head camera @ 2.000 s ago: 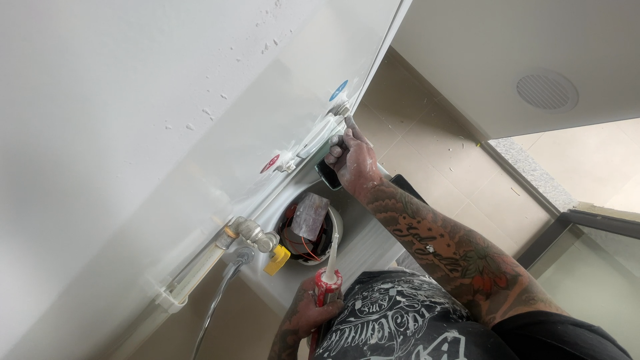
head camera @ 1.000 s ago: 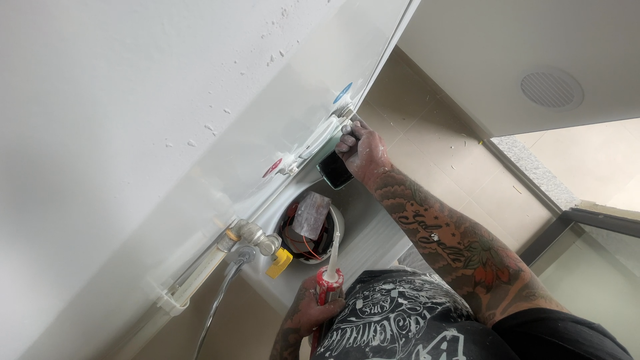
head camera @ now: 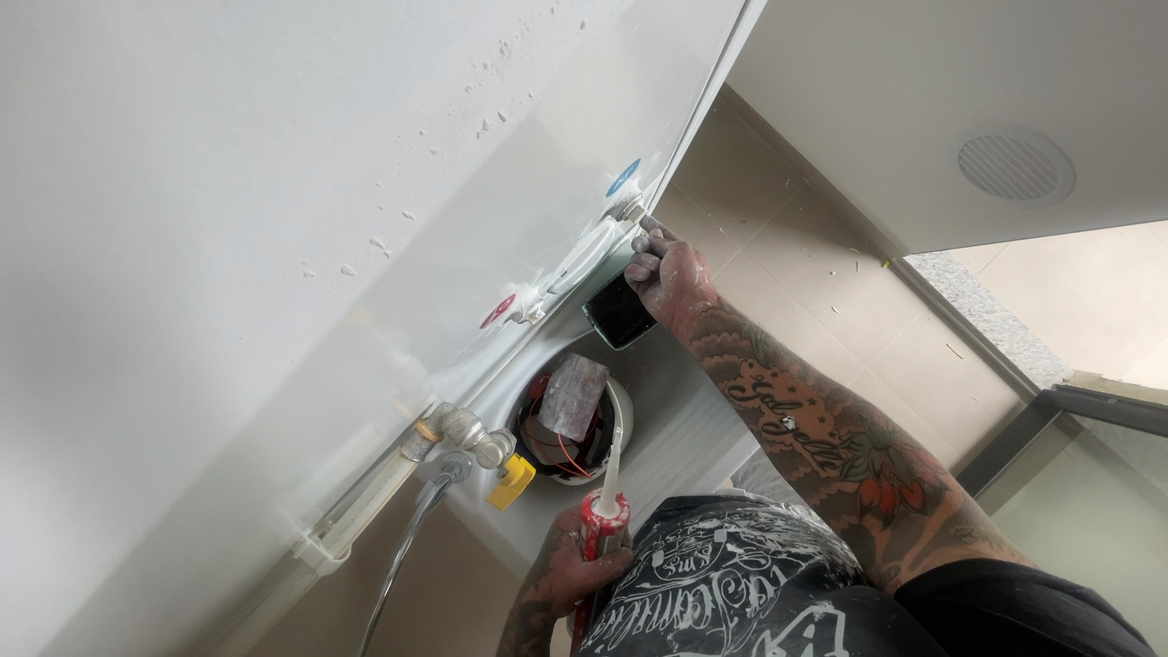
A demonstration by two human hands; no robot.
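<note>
My left hand (head camera: 584,566) is closed around a red sealant cartridge (head camera: 604,525), whose pale nozzle (head camera: 616,461) points up past a round white container (head camera: 620,411). Cables and a grey block (head camera: 575,397) lie in that container. Dusted with white, my right hand (head camera: 671,278) reaches to the pipe fitting (head camera: 634,214) below the blue round sticker (head camera: 623,178), with one finger extended and the others curled. A black rectangular object (head camera: 620,310) lies just under this hand; whether the hand touches it, I cannot tell. A red round sticker (head camera: 497,311) marks a second fitting (head camera: 527,316).
A metal valve (head camera: 470,433) with a yellow handle (head camera: 511,482) joins a pipe (head camera: 374,502) at lower left, near a braided hose (head camera: 401,561). White crumbs dot the wall (head camera: 411,146). At right are a round vent grille (head camera: 1016,166) and a dark-framed glass panel (head camera: 1077,511).
My right hand has shifted slightly and its fingers have changed position near the fitting by the blue sticker. My left hand still holds the cartridge in much the same place.
</note>
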